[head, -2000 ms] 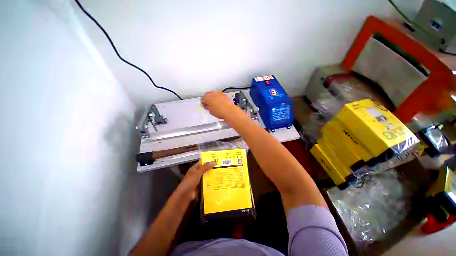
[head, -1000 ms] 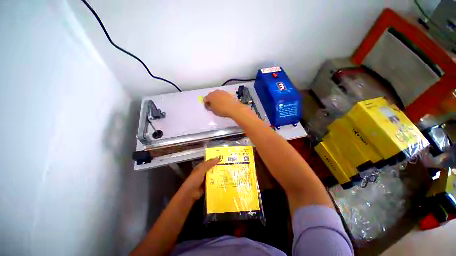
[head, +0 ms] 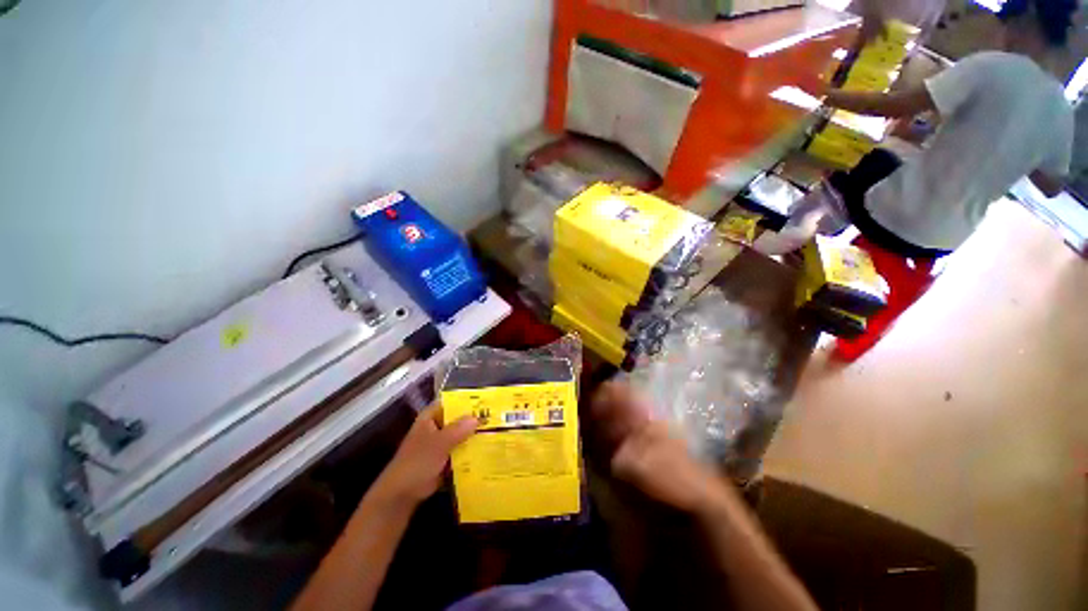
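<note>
My left hand (head: 432, 446) holds a yellow box with black ends (head: 515, 460) by its left side, near my lap. The box is inside a clear film bag whose loose end stands up past the top. My right hand (head: 650, 460) is blurred, right of the box and in front of the scraps; whether it holds anything cannot be told. The bar sealer (head: 239, 394) lies at the left with its silver bar raised off the brown strip. Its blue control box (head: 420, 257) stands at its right end.
A stack of bagged yellow boxes (head: 614, 257) stands beside clear film offcuts (head: 716, 370). The orange shrink tunnel (head: 740, 78) is behind. A person (head: 978, 149) sits at the upper right on a red stool (head: 897, 292), near more yellow boxes. A brown carton (head: 859, 549) is at the lower right.
The view has turned right. My right hand has left the sealer's bar and come down beside the box. The sealing bar has lifted. My left hand still holds the box.
</note>
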